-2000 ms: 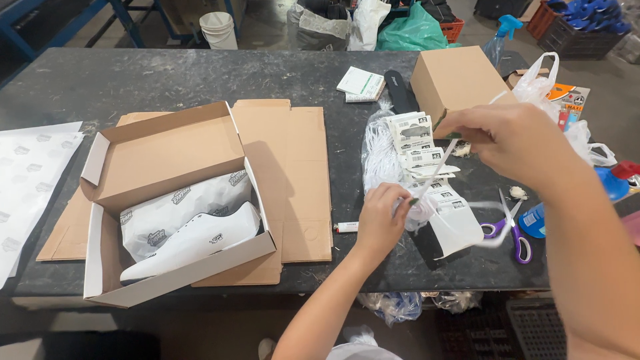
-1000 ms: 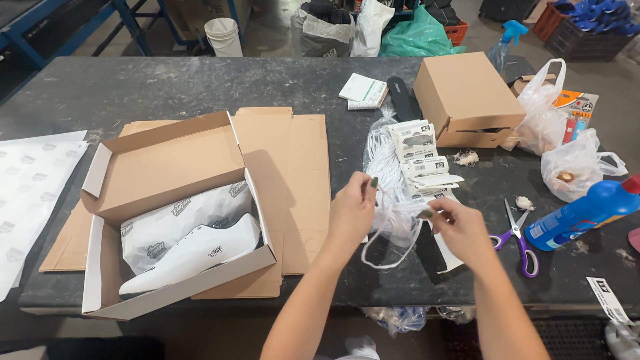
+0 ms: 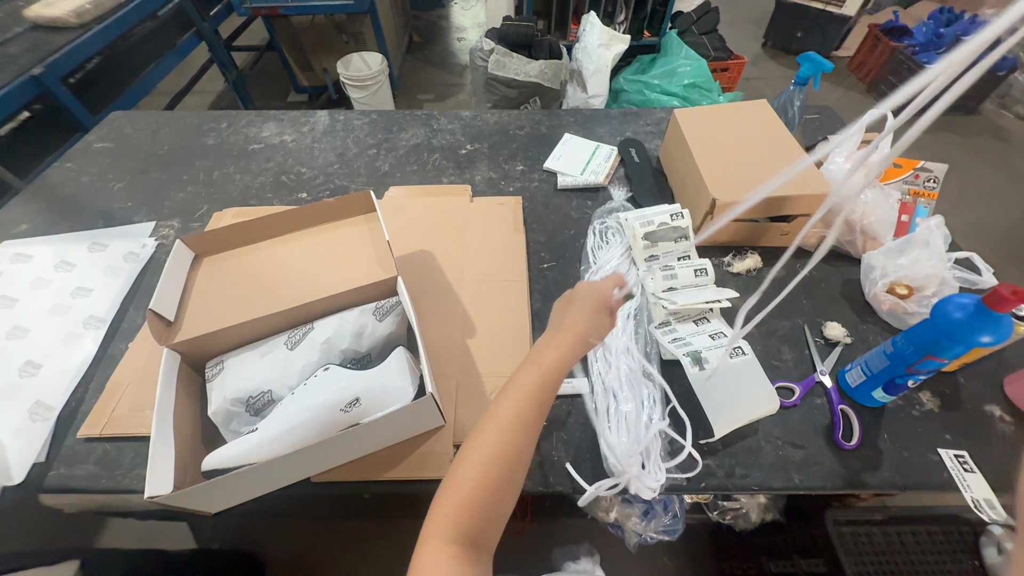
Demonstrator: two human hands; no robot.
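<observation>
My left hand (image 3: 588,312) is closed at the left edge of a bundle of white shoelaces (image 3: 628,400) in a clear plastic bag; it seems to grip some laces, though blur hides which. Long white laces (image 3: 840,192) stretch blurred up to the upper right corner, where my right hand is out of view. Printed size labels (image 3: 704,328) lie beside the bundle. Purple-handled scissors (image 3: 824,384) rest open to the right. In an open cardboard shoebox (image 3: 288,472), a white shoe (image 3: 320,408) lies against a paper-wrapped item (image 3: 296,360).
Flattened cardboard (image 3: 488,320) lies under the shoebox, with printed tissue paper (image 3: 56,320) at the left. A closed cardboard box (image 3: 740,160), a black insole (image 3: 640,172), plastic bags (image 3: 912,272) and a blue bottle (image 3: 920,352) occupy the right side. A loose label (image 3: 972,484) lies near the front edge.
My hands were close together over the laces; now my right hand has left the view and white laces stretch toward the upper right. The bundle, partly covered by my hands before, shows more fully.
</observation>
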